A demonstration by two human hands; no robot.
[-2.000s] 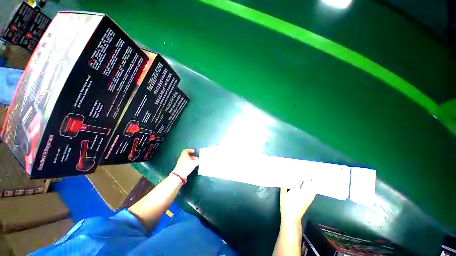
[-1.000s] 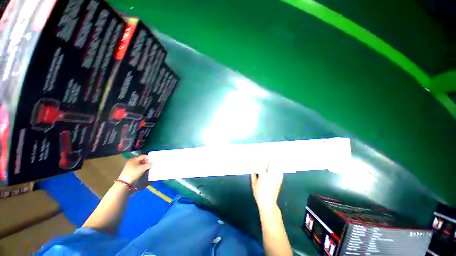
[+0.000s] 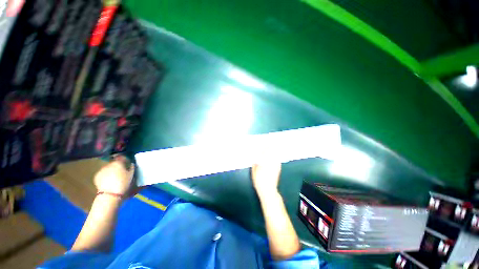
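A long, bright white label strip, washed out by glare, lies slantwise over the shiny green bench. My left hand is at the strip's left end; it is blurred and its fingertips are hard to make out. My right hand is at the strip's near edge, right of its middle, with its fingertips at or under the strip. No seal can be made out at the fingers.
Stacked black retail boxes with red tool pictures stand at left, blurred. One retail box lies at lower right. More boxes are stacked at far right. Brown cartons stand below the bench edge at left. A bright green rail crosses the back.
The strip has shifted left in view, its separate right-end piece no longer distinct, and now slants up to the right. Both hands moved left with it. More boxes show at right as the view turned.
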